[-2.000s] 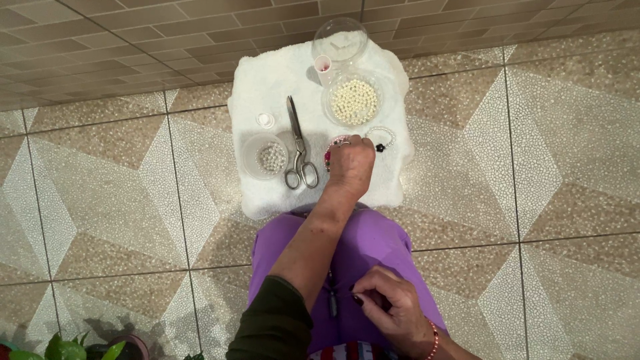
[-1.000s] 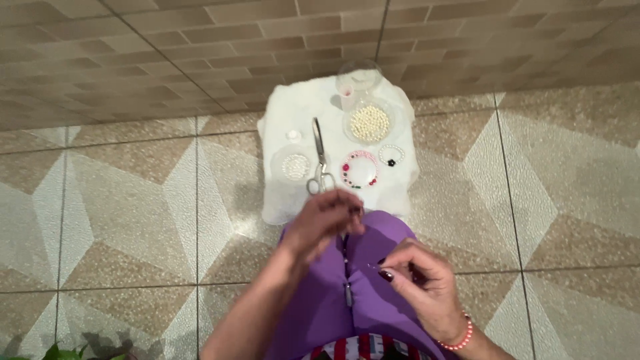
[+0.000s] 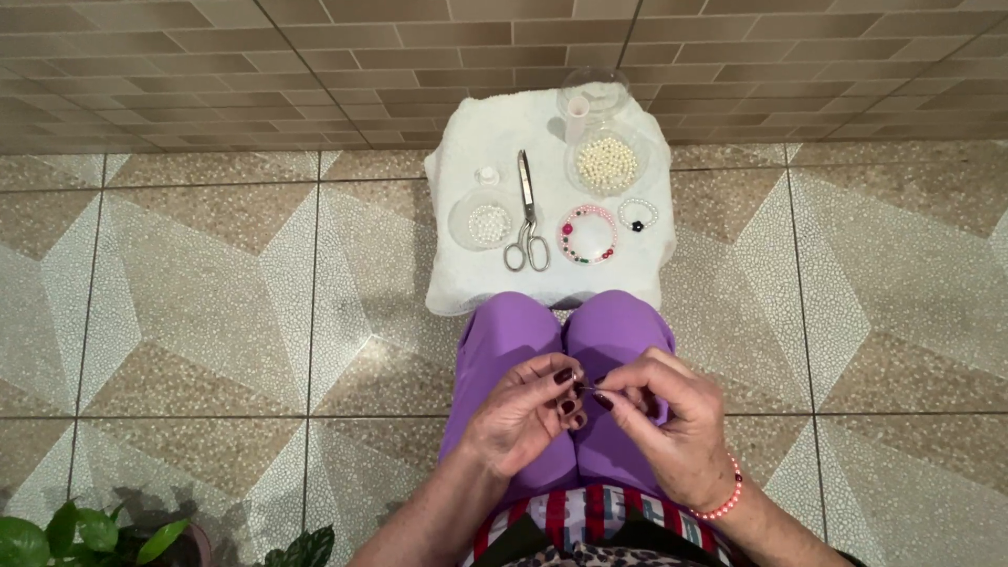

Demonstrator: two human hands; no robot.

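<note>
Above my lap, my left hand [image 3: 535, 409] pinches something tiny, too small to name, between thumb and index finger. Facing it, my right hand [image 3: 665, 417] pinches a thin needle-like piece [image 3: 589, 387] whose end meets the left fingertips. Beyond my knees, a white towel [image 3: 480, 283] covers a small stand. On it lie metal scissors [image 3: 528, 216], a pink bead strand in a ring [image 3: 589, 235] with red and green beads, and a small white bead ring with a black flower bead [image 3: 638, 215]. A bowl of cream beads [image 3: 606, 163] and a bowl of white beads [image 3: 488, 223] flank the scissors.
A small clear-white item [image 3: 487, 176] sits above the white beads. At the towel's back stand a pale pink tube [image 3: 577, 118] and a clear round container [image 3: 594, 90]. A brick-patterned tiled wall [image 3: 472, 55] rises behind. Potted plants [image 3: 94, 531] are at the lower left.
My left hand has moved from over the pink bead ring back to my lap and now meets my right hand. The pink ring, partly covered before, is in full view.
</note>
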